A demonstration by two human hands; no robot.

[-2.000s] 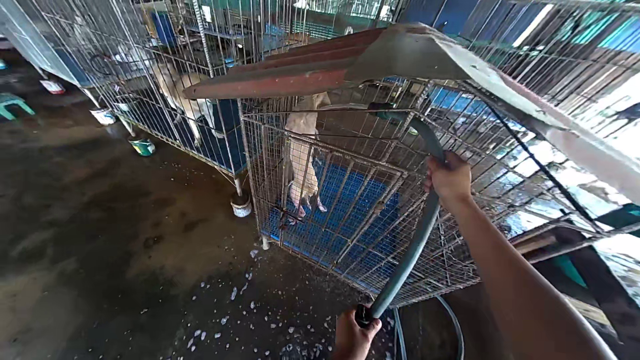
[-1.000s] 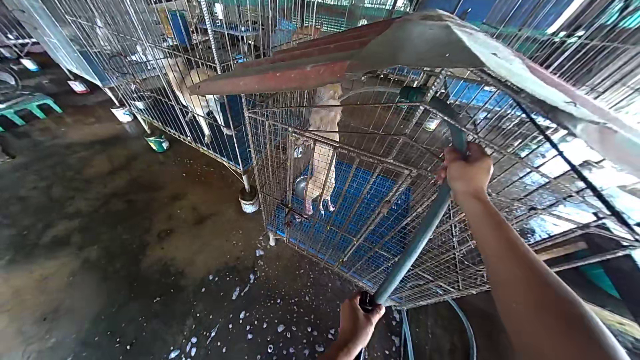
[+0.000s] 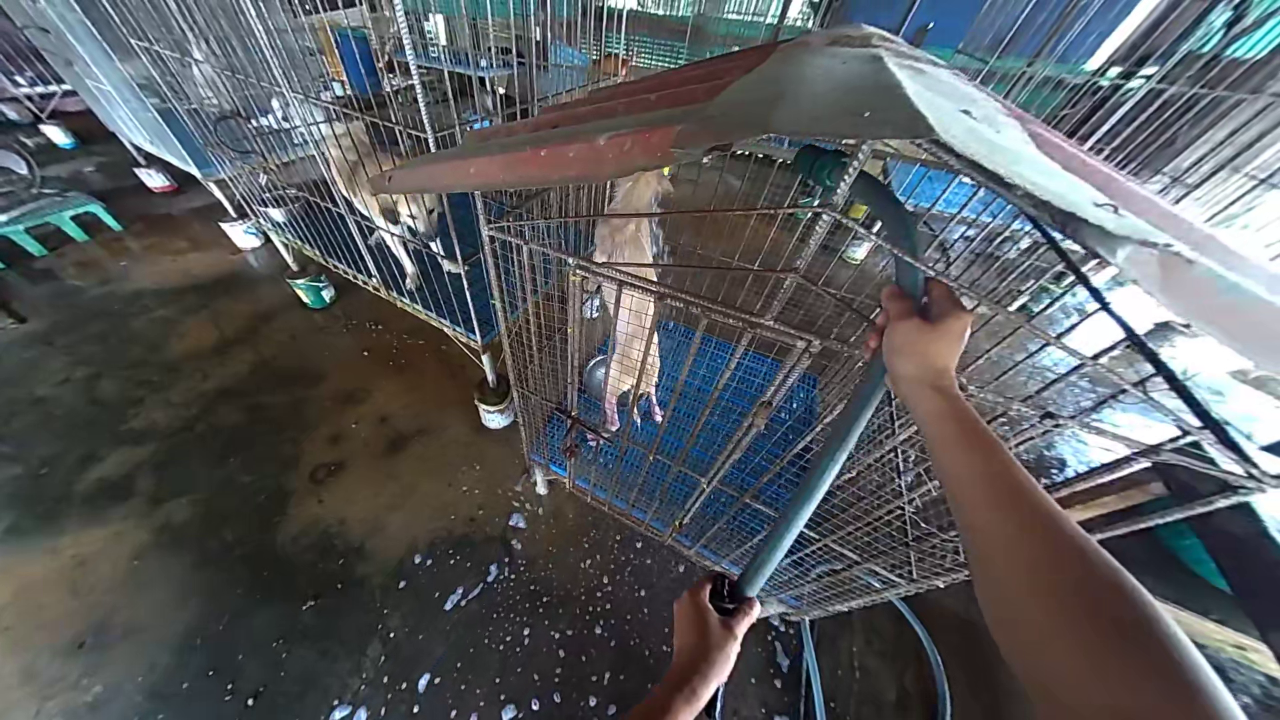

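Note:
Both my hands hold a grey-green pipe (image 3: 825,475) that slants across the front of a wire cage (image 3: 740,310). Low in the view, my left hand (image 3: 708,635) is closed round its bottom end at a black fitting. My right hand (image 3: 922,335) grips it higher up, beside the bars. The pipe's upper part bends toward a dark green piece (image 3: 820,165) under the cage roof (image 3: 800,95); whether they are joined I cannot tell. Inside the cage a light-coated dog (image 3: 630,280) stands upright on its hind legs on a blue plastic slatted floor (image 3: 690,440), near a metal bowl (image 3: 595,378).
Another dog (image 3: 385,195) is in the cage at the left. Cage legs stand in small buckets (image 3: 495,408), with a green pail (image 3: 313,291) nearby. A green stool (image 3: 60,215) is at far left. Hoses (image 3: 930,650) lie below the cage; the concrete floor (image 3: 380,480) is wet, with foam spots.
My right hand has shifted slightly along or with the pipe, toward the right. Both hands still hold the pipe. The dog in the near cage remains upright.

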